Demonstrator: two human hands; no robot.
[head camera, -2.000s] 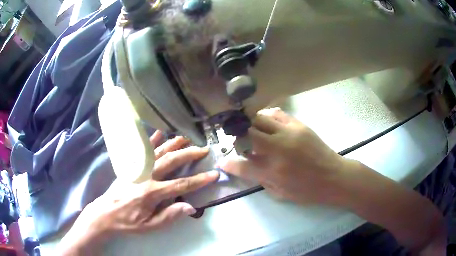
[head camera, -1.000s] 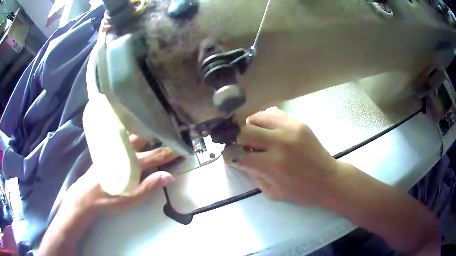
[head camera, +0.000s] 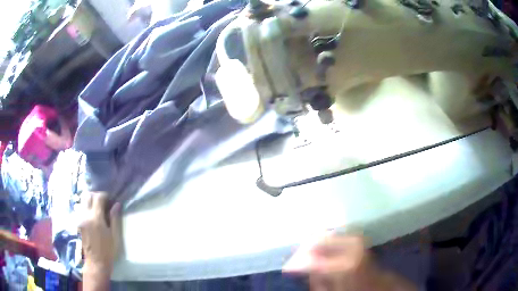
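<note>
A large blue-grey cloth (head camera: 153, 113) lies bunched left of and behind the sewing machine head (head camera: 295, 62), one edge reaching towards the presser foot (head camera: 298, 128). My left hand (head camera: 97, 241) is upright at the table's left edge, beside the cloth's lower left corner; whether its fingers grip the cloth is unclear. My right hand (head camera: 332, 256) is blurred over the table's front edge, fingers bent, away from the needle. I cannot tell if it holds anything. The pale rounded piece (head camera: 238, 94) stands left of the needle.
The white sewing table (head camera: 199, 227) fills the middle and front, with a dark slot line (head camera: 363, 165) across it. The machine arm (head camera: 409, 40) spans the upper right. A pink-red thing (head camera: 42, 133) and clutter lie at the far left. Dark cloth shows below the table at lower right.
Both hands have left the needle area: my left hand moved to the table's left edge, my right hand to the front edge. The view has shifted, showing more table and cloth.
</note>
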